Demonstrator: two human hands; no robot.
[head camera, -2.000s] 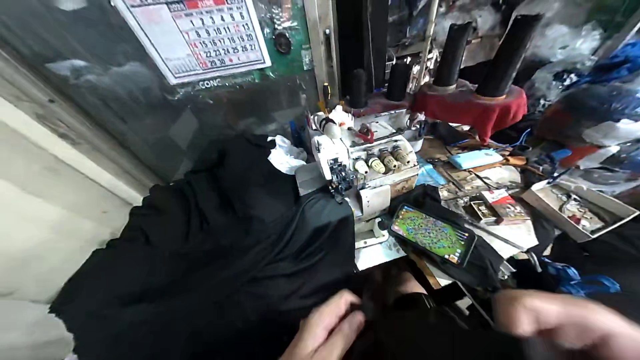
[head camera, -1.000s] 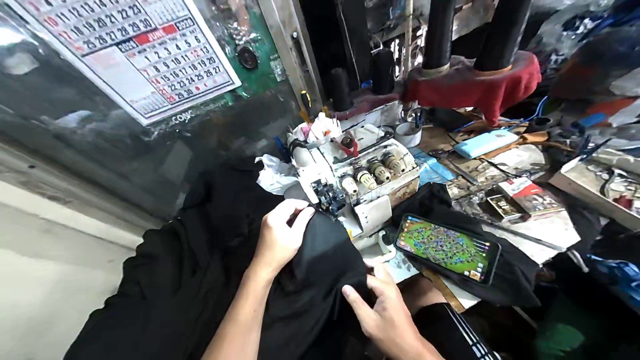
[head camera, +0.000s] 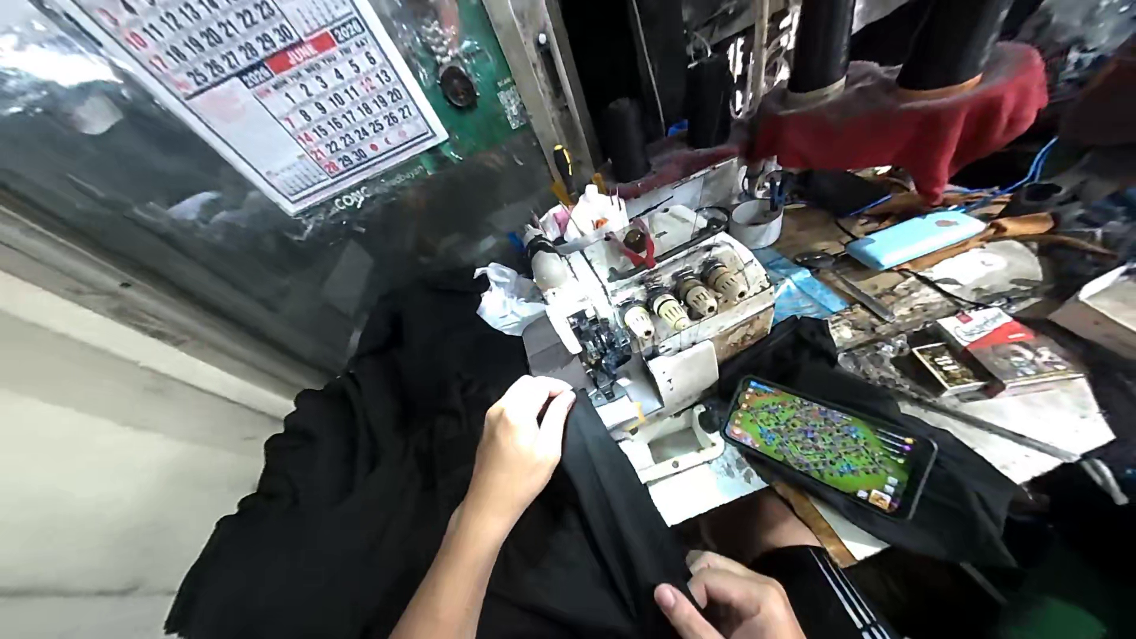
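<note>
Black fabric (head camera: 373, 497) spreads over the left and lower middle of the head view. My left hand (head camera: 524, 435) pinches its edge between thumb and fingers, just in front of the needle and presser foot area (head camera: 608, 364) of a white overlock sewing machine (head camera: 683, 266). Lower down, near the bottom edge, my right hand (head camera: 732, 595) holds the same edge, so the cloth runs taut between both hands. Four-dial tension knobs are avoided in count: several tension knobs (head camera: 697, 293) line the machine's front.
A phone (head camera: 830, 444) showing a game lies on dark cloth right of the machine. Beyond are a light blue case (head camera: 919, 238), small boxes (head camera: 1012, 346) and a white cup (head camera: 756, 222). Black thread cones (head camera: 821, 44) stand on red cloth (head camera: 896, 133). A wall calendar (head camera: 293, 89) hangs at left.
Two seconds ago both hands were low in the view. My left hand has since come up to the fabric edge by the machine, and the fabric edge is now stretched between my hands.
</note>
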